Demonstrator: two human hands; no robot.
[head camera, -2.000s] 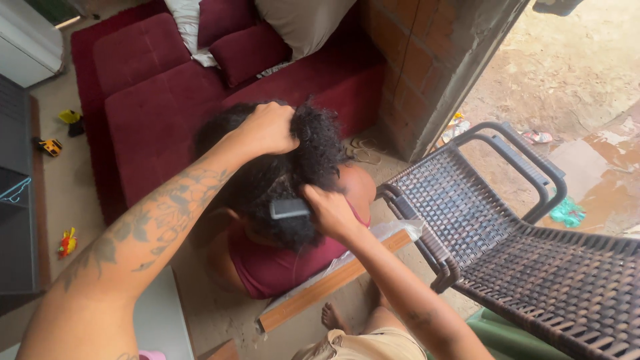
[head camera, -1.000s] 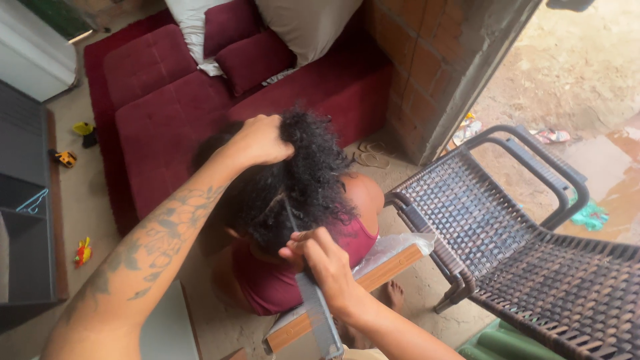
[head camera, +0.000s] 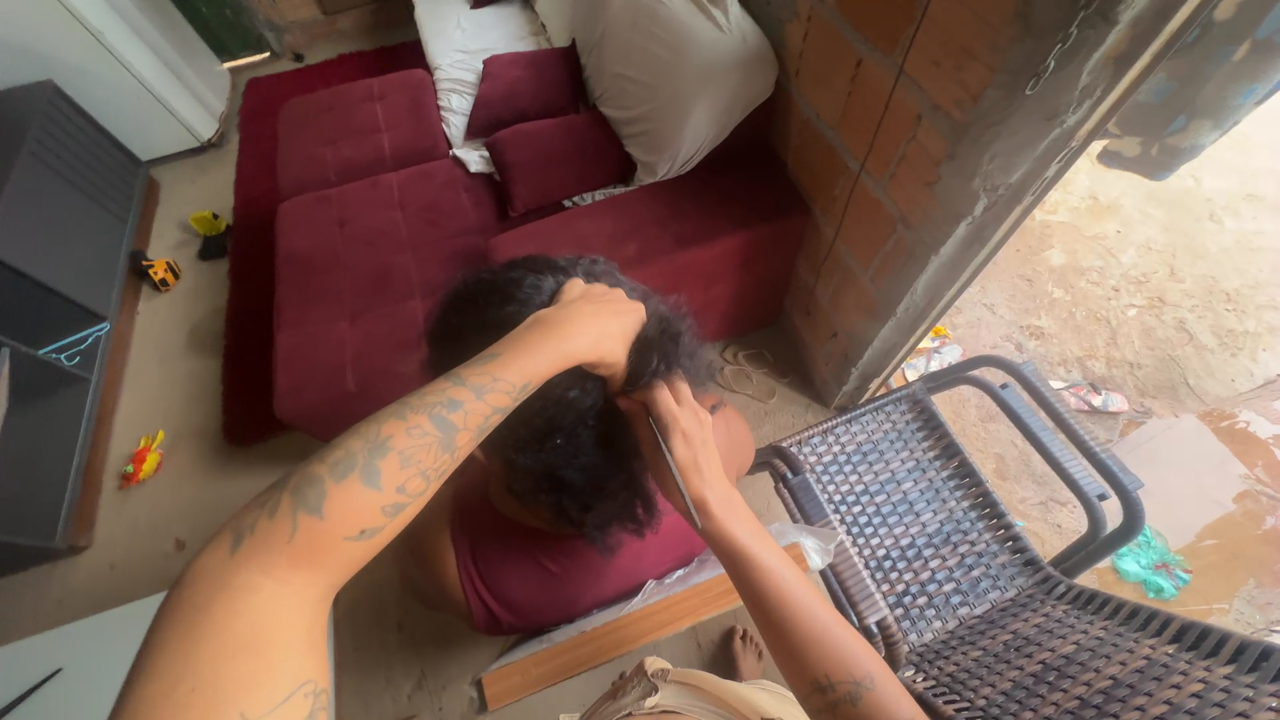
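A person in a maroon top (head camera: 570, 570) sits below me, seen from above and behind. My left hand (head camera: 592, 325) is closed on a bunch of the person's dark curly hair (head camera: 560, 440) at the top of the head. Just below and to the right of it, my right hand (head camera: 682, 430) touches the gathered hair near the shoulder, its fingers bent. A thin comb (head camera: 672, 470), seen edge-on, lies along the right palm and points down towards the wrist; its far end is hidden by the fingers.
A woven wicker chair (head camera: 920, 510) stands at the right beside the doorway. Ahead are a maroon sofa (head camera: 650, 240) and a brick wall (head camera: 850, 130). A wood-edged board (head camera: 610, 640) lies behind the person. Small toys (head camera: 143, 460) lie on the floor at left.
My right hand has moved up to the hair near my left hand, and the comb now lies along its palm instead of hanging below the fingers. The left hand keeps hold of the hair.
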